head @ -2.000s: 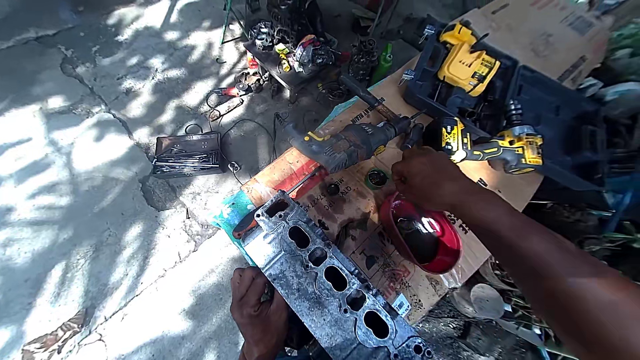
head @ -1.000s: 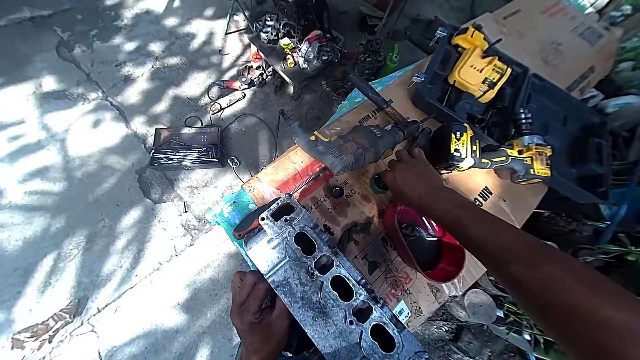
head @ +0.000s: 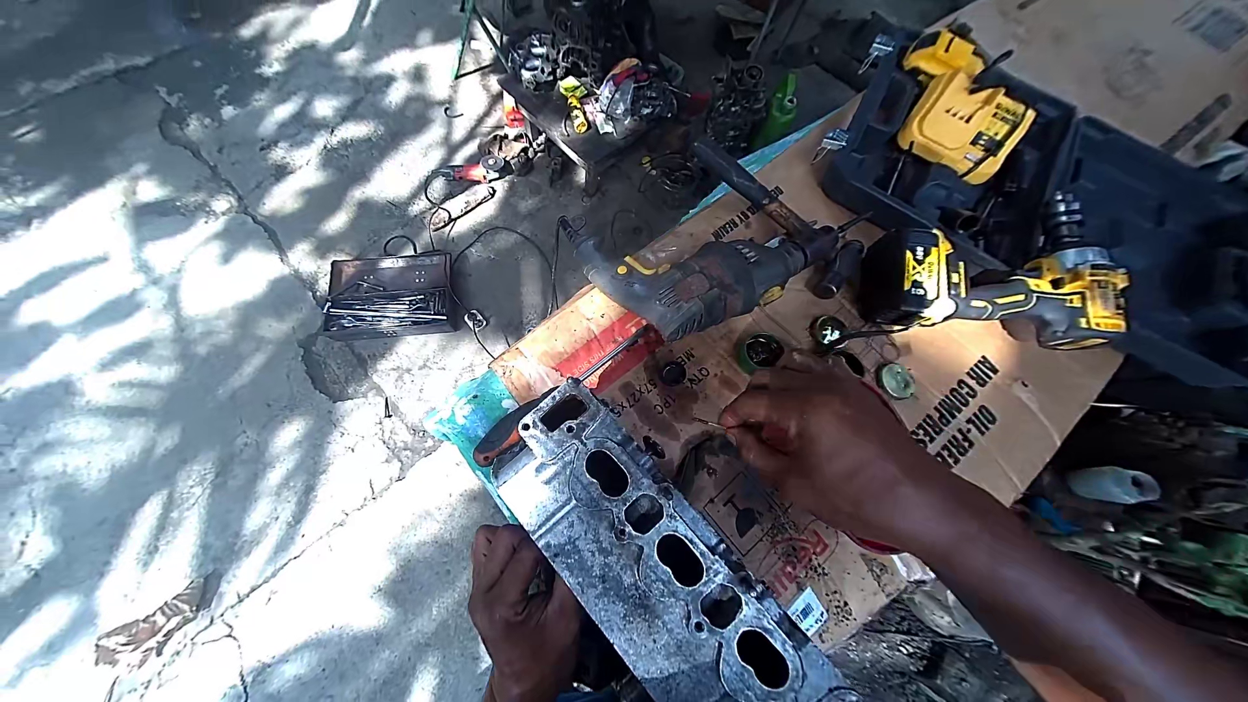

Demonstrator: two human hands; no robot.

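Observation:
An aluminium engine cylinder head (head: 624,556) with a row of ports lies tilted at the near edge of the cardboard. My left hand (head: 522,609), its fingers curled, is against its left side; whether it grips anything is hidden. My right hand (head: 814,439) pinches a thin stick-like piece (head: 710,422) above the cardboard, right of the ports. A round green-rimmed tin (head: 760,352), a second small tin (head: 828,331) and a small black cap (head: 673,372) stand just beyond it. A screwdriver (head: 502,434) with an orange and black handle lies by the cylinder head's far end.
On the cardboard (head: 985,419) lie a rotary hammer (head: 697,288), a hammer (head: 751,185) and a yellow cordless drill (head: 1053,297). An open tool case (head: 868,185) holds a yellow charger (head: 965,117). A metal box of tools (head: 385,297) sits on the concrete, left.
My right hand has moved from beside the tins toward the cylinder head, and a thin piece now shows in its fingers. My left hand stays at the cylinder head's side.

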